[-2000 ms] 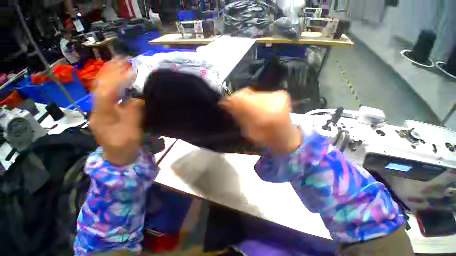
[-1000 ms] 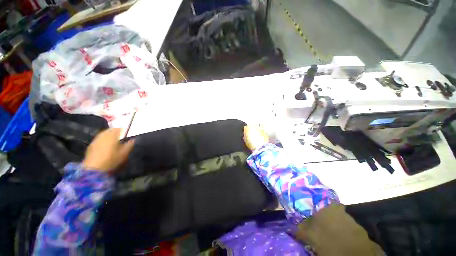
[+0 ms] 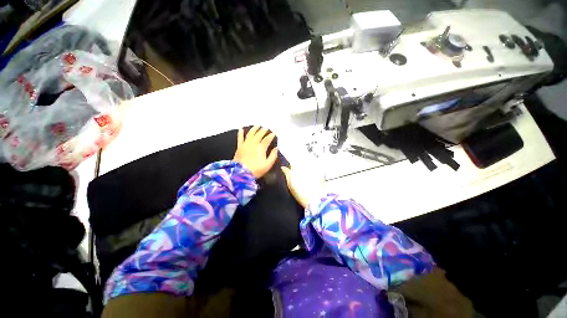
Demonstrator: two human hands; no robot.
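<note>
A large black panel (image 3: 149, 177) with a dark camouflage band lies on the white table and overhangs its front edge toward the lap. My left hand (image 3: 256, 151) lies flat on the panel near its right corner, fingers slightly spread. My right hand (image 3: 302, 185) is at the panel's right edge, thumb side toward the panel; whether it grips the edge is hard to tell. The needle area (image 3: 334, 146) of the white sewing machine (image 3: 454, 68) is just right of the panel, apart from it.
Slim dark snips (image 3: 372, 154) and cut black webbing strips (image 3: 429, 149) lie under the machine arm. A dark phone or case (image 3: 493, 145) is right of them. A clear plastic bag with red print (image 3: 59, 124) lies at the left. Dark material hangs behind the table.
My left hand has moved right across the panel to its right corner. My right hand has moved slightly down the edge. The view has shifted right, closer to the machine.
</note>
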